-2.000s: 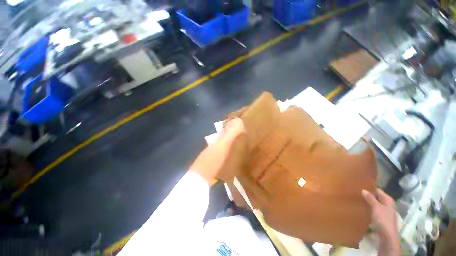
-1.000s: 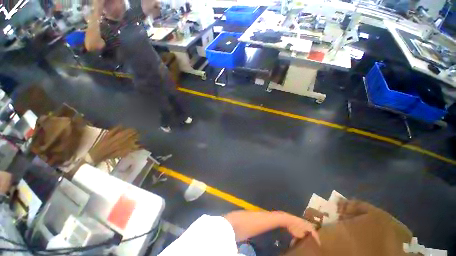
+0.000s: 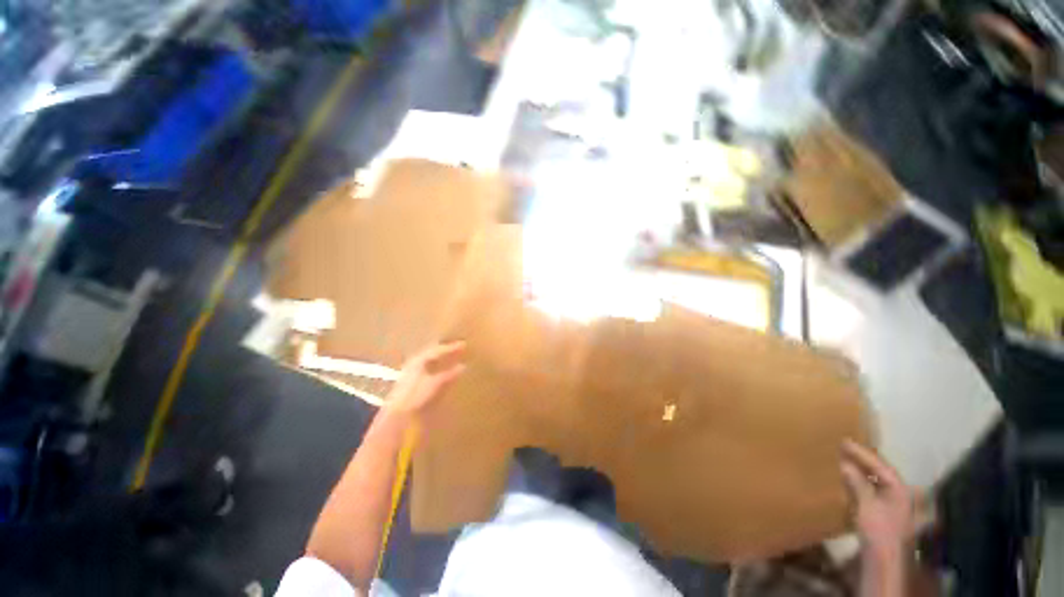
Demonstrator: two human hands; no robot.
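A large brown panel (image 3: 735,432) spreads across the front, with a tiny pale tag on it. My left hand (image 3: 426,379) is blurred, its fingers at the left part of the panel; whether they grip it I cannot tell. My right hand (image 3: 881,484) holds the panel's right edge, with its fingertips at the rim. More brown panels (image 3: 373,257) lie at the left, with white sheets showing at their edges. The border between them and the front panel is blurred.
A white machine area with strong glare (image 3: 595,233) lies behind the panel. A yellow-edged frame (image 3: 770,280) stands right of it. A dark screen with a white frame (image 3: 896,248) is at the right. A yellow floor line (image 3: 222,292) and a blue bin (image 3: 187,117) are at the left.
The view has swung from the aisle back to the machine. My right hand and the spread panel are in the picture again. The walking person is out of view.
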